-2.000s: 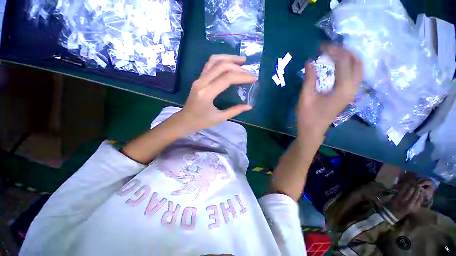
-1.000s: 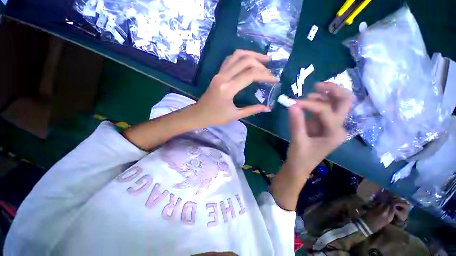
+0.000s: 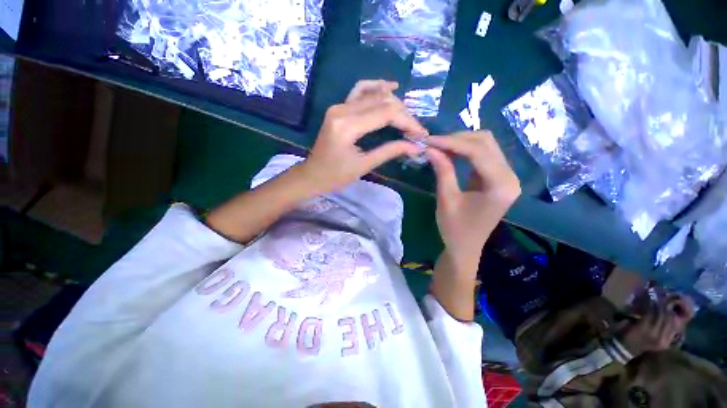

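Note:
My left hand point(image 3: 359, 135) and my right hand point(image 3: 474, 175) meet at their fingertips over the bench edge. Between them is a small clear zip bag point(image 3: 418, 148), mostly hidden by the fingers; both hands pinch it. Whether a white part is inside cannot be made out. A few loose white pieces point(image 3: 476, 103) lie on the green bench just beyond my right hand. A clear parts bag point(image 3: 542, 121) with small white parts lies to the right of them.
A heap of filled small bags point(image 3: 231, 40) lies on a dark tray point(image 3: 296, 110) at left. Medium zip bags point(image 3: 410, 28) lie beyond my hands. A large plastic bag point(image 3: 638, 103) is at right. A cutter point(image 3: 522, 8) shows at the top edge. Another person's sleeve point(image 3: 586, 370) is at lower right.
My right hand has moved left from the parts bag, carrying a white part a second ago, and now its fingertips meet my left hand's at the small bag. The left thumb and fingers have closed together.

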